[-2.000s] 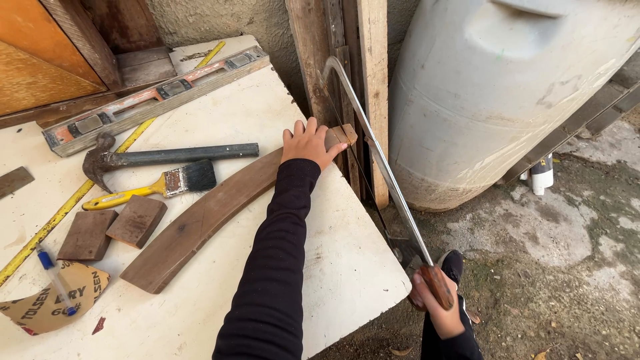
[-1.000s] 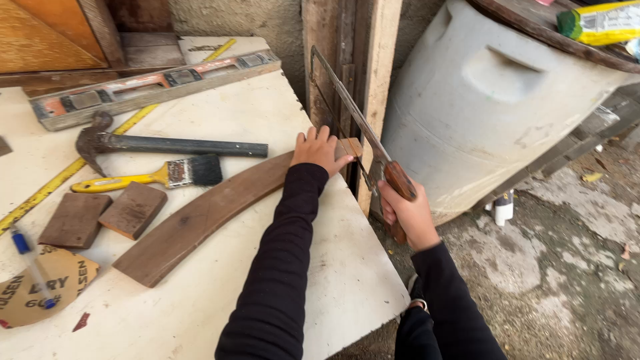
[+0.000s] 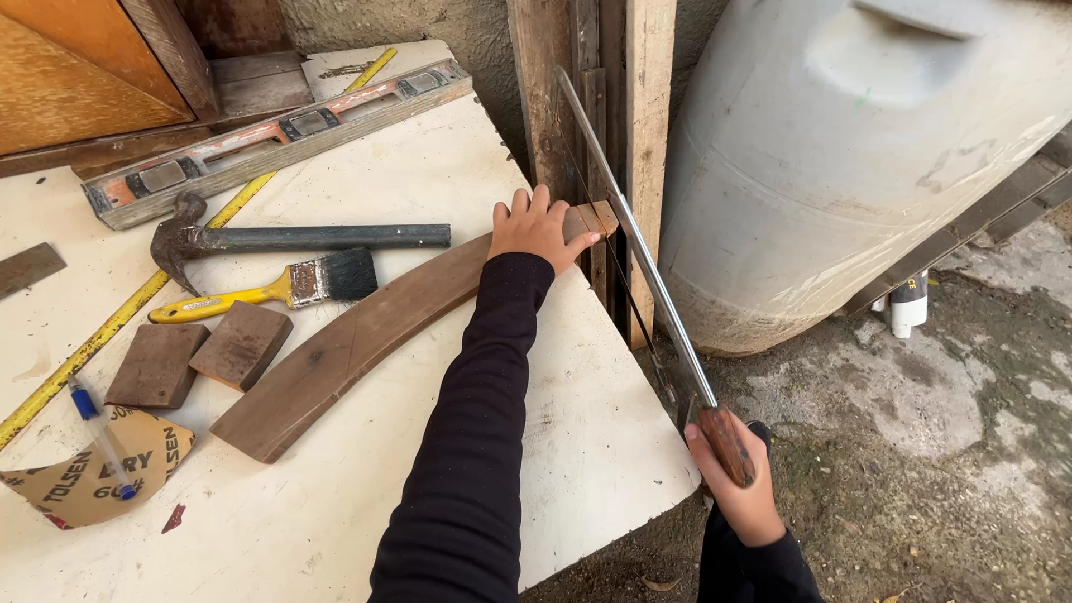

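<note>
My left hand [image 3: 540, 228] presses down on and grips the far end of a curved wooden board [image 3: 360, 339], which lies across the white tabletop [image 3: 586, 402] with that end at the table's edge. In my right hand [image 3: 741, 477] is the wooden handle of a bow-framed handsaw [image 3: 649, 268]. Its thin blade crosses the board's end beside my left thumb, at a line across the wood. The saw's frame slants up and away, its tip in front of the upright planks. My right hand is below the board's end, beyond the table edge.
A claw hammer [image 3: 310, 237], paintbrush [image 3: 276, 289], two wood blocks [image 3: 157, 366], sandpaper [image 3: 100, 469], blue pen [image 3: 100, 435], yellow measuring tape [image 3: 100, 335] and spirit level [image 3: 280, 138] lie left of the board. Upright planks [image 3: 649, 151] and a large plastic barrel [image 3: 804, 184] stand beyond the table.
My right hand with the saw went up close to the board's end a second ago and is now lower and farther back toward me. My left hand has stayed on the board.
</note>
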